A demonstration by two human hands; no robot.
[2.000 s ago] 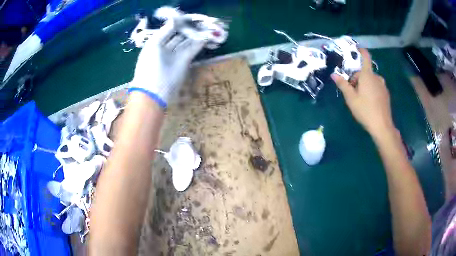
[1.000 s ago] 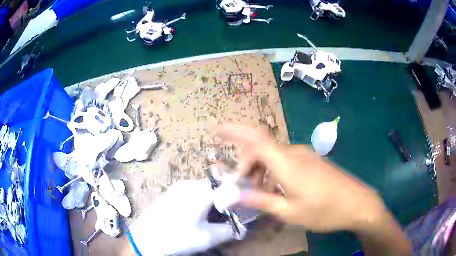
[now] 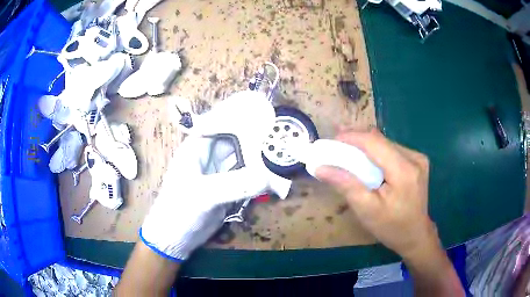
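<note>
My left hand (image 3: 197, 197), in a white knit glove with a blue cuff, grips a white motorcycle body (image 3: 276, 184) over the cardboard sheet (image 3: 221, 35). The glove hides much of the body. Its wheel (image 3: 285, 142), a black tyre with a silver holed hub, faces up. A red piece shows below, and a silver spring and loop stick out at the top. My bare right hand (image 3: 386, 191) is closed round the white glue bottle (image 3: 351, 162), tilted with its tip end at the wheel hub. The nozzle tip cannot be made out.
White side covers (image 3: 99, 110) lie piled on the left of the cardboard, beside a blue crate (image 3: 29, 191). Another motorcycle unit (image 3: 415, 8) stands at the top right on the green bench (image 3: 441, 93). A small dark strip (image 3: 498, 126) lies at the right.
My right hand has left the body and now holds the glue bottle, which stood on the green bench. The body is held higher, wheel showing. The view has tilted down.
</note>
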